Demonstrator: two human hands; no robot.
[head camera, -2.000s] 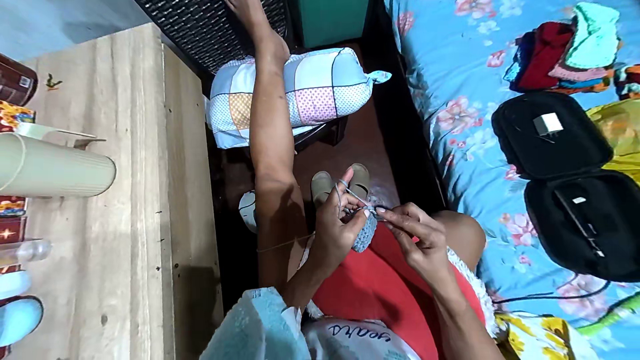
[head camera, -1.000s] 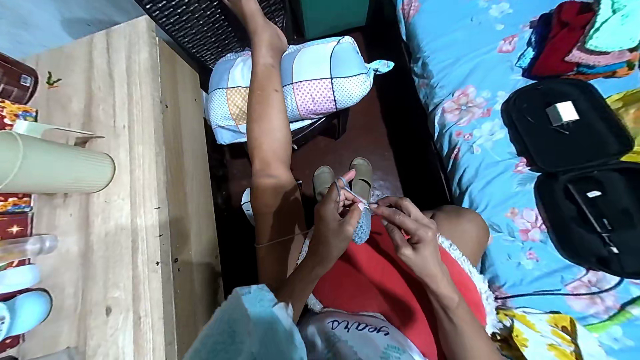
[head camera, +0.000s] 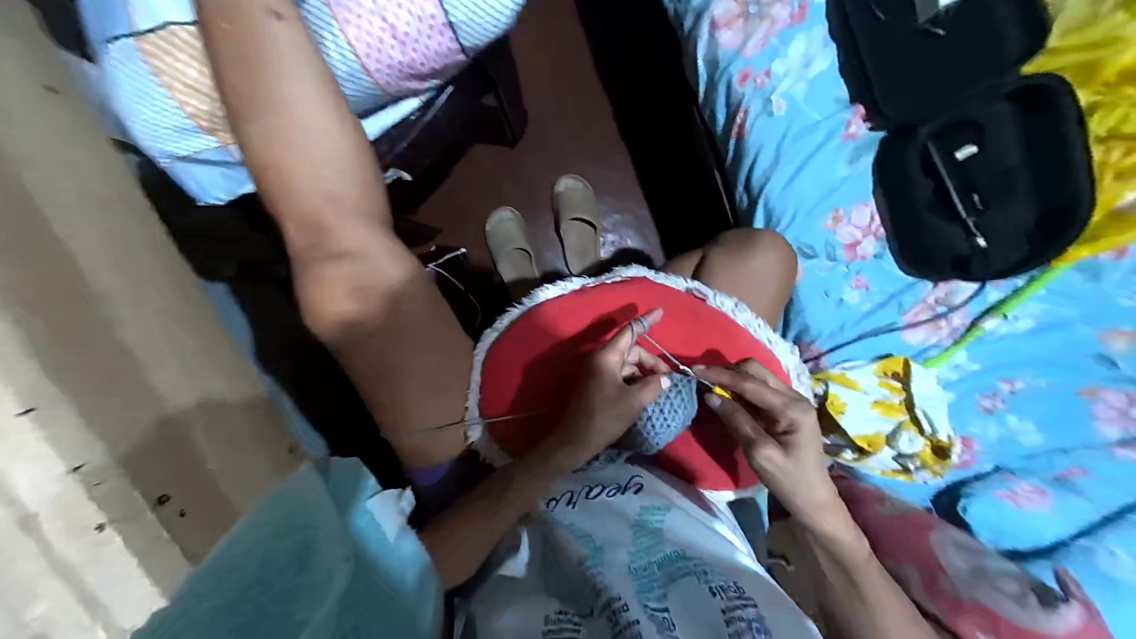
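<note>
A small grey-blue crocheted piece hangs between my hands, above the red cloth with a white fringed edge on my lap. My left hand pinches the top of the piece, with grey yarn looped round its raised index finger. In my right hand is a crochet hook with a yellow handle, its tip at the yarn by the upper edge of the piece. A strand of yarn trails left across my thigh.
At left stands a wooden table. A patchwork pillow supports my outstretched leg. Beige shoes stand on the floor. On the flowered bed lie an open black case and a yellow-and-white cloth.
The view has tilted down and closer to my lap. The red cloth's fringed front edge now shows beyond my hands. Both hands still hold the work and the hook.
</note>
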